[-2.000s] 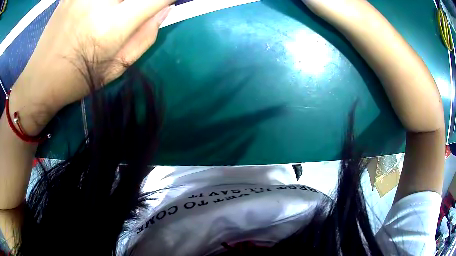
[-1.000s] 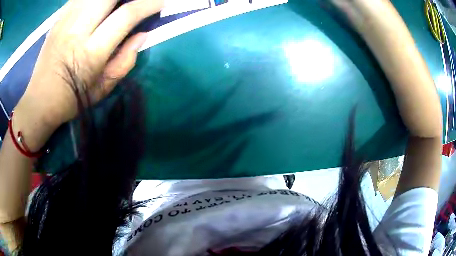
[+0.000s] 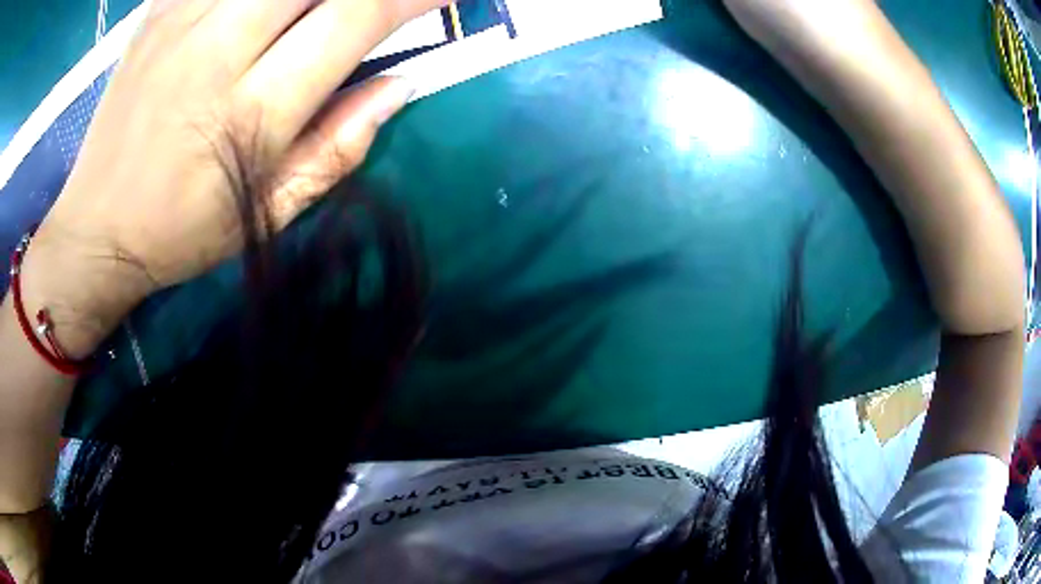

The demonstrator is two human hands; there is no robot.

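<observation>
My left hand (image 3: 245, 137) lies over the white-edged backing sheet (image 3: 548, 43) at the upper left, palm down, thumb along the sheet's near edge. Its fingertips are cut off by the top edge, so what they touch is hidden. The dark strip (image 3: 37, 188) shows at the far left beside my wrist. At the top, dark lines and a small orange mark show on the white part of the sheet. My right forearm (image 3: 890, 148) reaches up at the right; my right hand is out of the picture.
The green tabletop (image 3: 548, 297) carries a bright glare spot. Yellow looped handles, likely scissors (image 3: 1011, 55), lie at the upper right edge. Tan cardboard (image 3: 896, 411) is below the table edge at right. Dark hair hangs across the lower view.
The white end of the sheet with its dark lines and orange mark has come into view at the top. My left thumb has shifted slightly right since a second ago.
</observation>
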